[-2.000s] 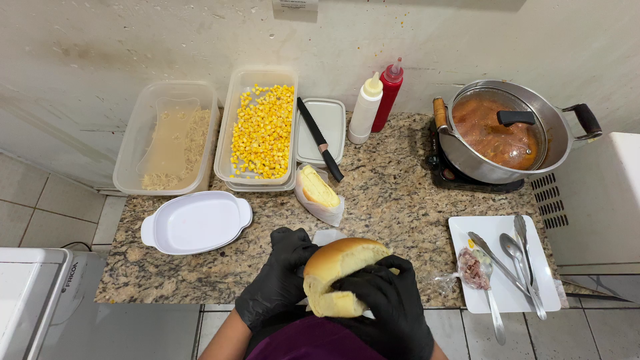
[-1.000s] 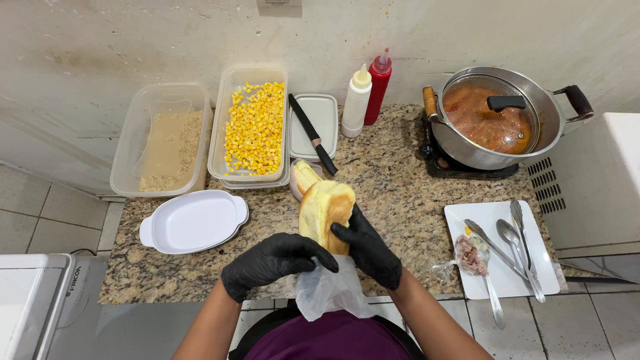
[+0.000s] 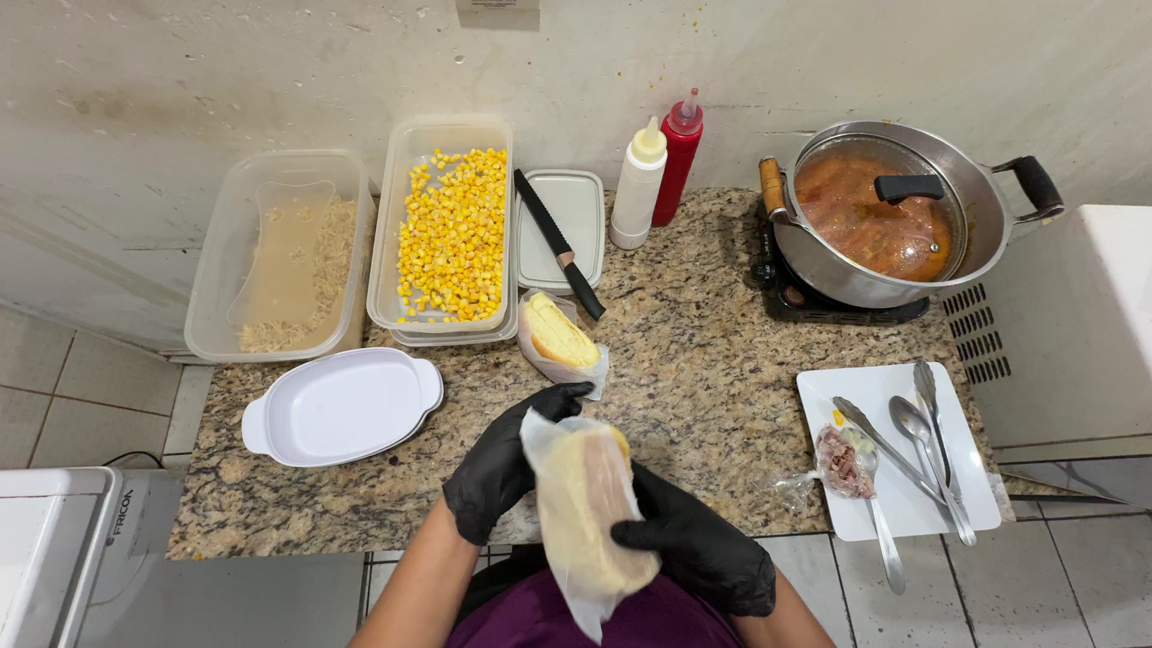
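Note:
A bread roll in a translucent bag (image 3: 589, 517) is held near my body, beyond the counter's front edge. My right hand (image 3: 688, 535), in a black glove, grips the roll from the right, its thumb over the bag. My left hand (image 3: 508, 459), also black-gloved, is at the bag's upper left side; its fingers are partly hidden behind the bag, so its hold is unclear. A second cut roll (image 3: 562, 333) in a white wrapper lies on the granite counter just beyond my hands.
Behind are a tub of corn (image 3: 454, 234), a tub of shredded food (image 3: 279, 261), a knife (image 3: 558, 243) on a lid, squeeze bottles (image 3: 639, 184) and a lidded pot (image 3: 900, 216) on a burner. White dishes (image 3: 346, 405) sit left; a plate (image 3: 832, 387) with utensils sits right.
The roll was bare in my hands at first, then partly above the bag; now the bag covers most of it. My left hand has moved up along the bag's left side.

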